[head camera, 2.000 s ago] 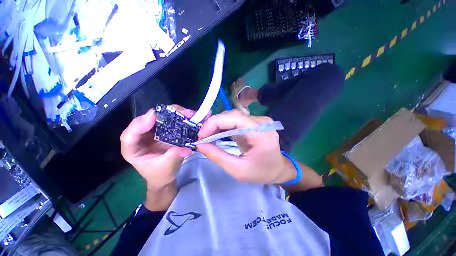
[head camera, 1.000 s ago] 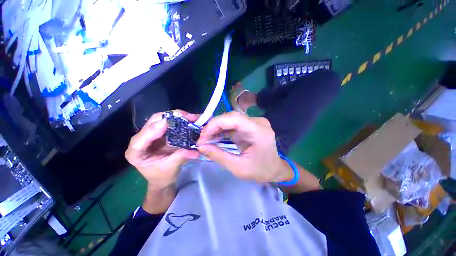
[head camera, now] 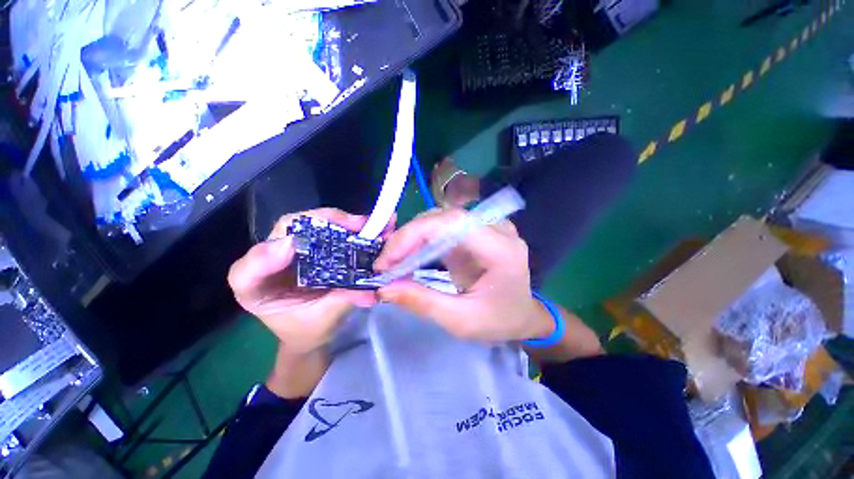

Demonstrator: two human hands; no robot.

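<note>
My left hand (head camera: 295, 290) holds a dark circuit board (head camera: 332, 257) by its left end and edges, above my lap. A white flat ribbon cable (head camera: 398, 154) runs up and away from the board's far right edge. My right hand (head camera: 473, 276) pinches a second, paler ribbon cable (head camera: 468, 227) at the board's right edge; its free end sticks out over my hand. More pale strip shows under my right fingers. The fingertips hide the connector there, so I cannot tell if the cable is seated.
A black tray (head camera: 272, 154) at upper left holds a bright heap of loose ribbon cables (head camera: 187, 84). Another tray with white strips (head camera: 37, 370) is at far left. A small-parts tray (head camera: 566, 129) lies beyond my leg. An open carton (head camera: 712, 281) with crumpled clear plastic (head camera: 773, 327) stands at right.
The board now lies flatter and shows more of its face. The pale cable's free end, hardly visible a second ago, now points up and right across my right hand.
</note>
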